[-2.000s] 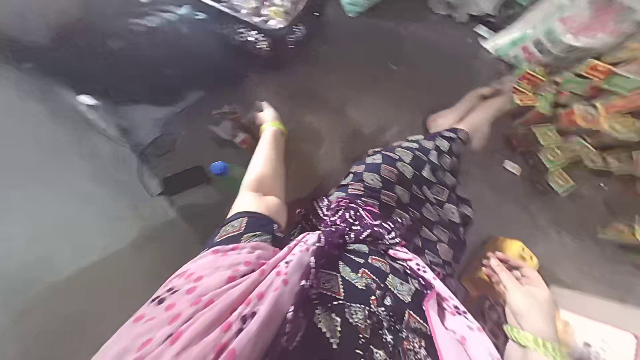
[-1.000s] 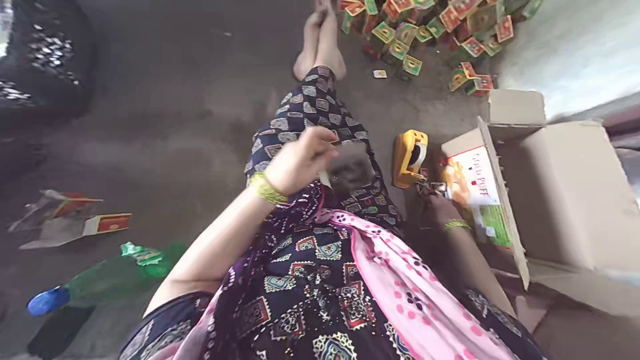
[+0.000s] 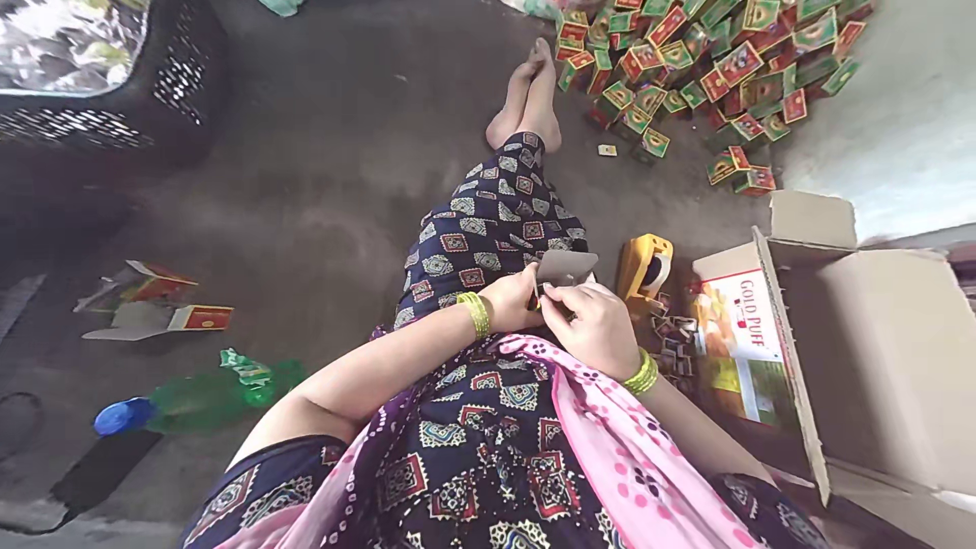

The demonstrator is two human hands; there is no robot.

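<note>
Over my lap, my left hand [image 3: 515,299] holds a small open carton [image 3: 566,267] with its grey inner flap raised. Fingers of my right hand [image 3: 591,320] are at the mouth of that carton, pinching something too small to make out. Just right of my hands a yellow tape dispenser [image 3: 639,267] stands on the floor with a roll in it. Small boxes [image 3: 675,343] lie below it, partly hidden by my right arm.
Many red and green small cartons [image 3: 740,65] are heaped at top right. An open cardboard box [image 3: 877,366] stands at right. A black perforated crate [image 3: 183,76] is at upper left; flattened cartons [image 3: 202,318] and a green plastic bottle [image 3: 202,400] lie at left.
My right hand has come from the small boxes by the tape dispenser to my left hand over the lap. My view has shifted.
</note>
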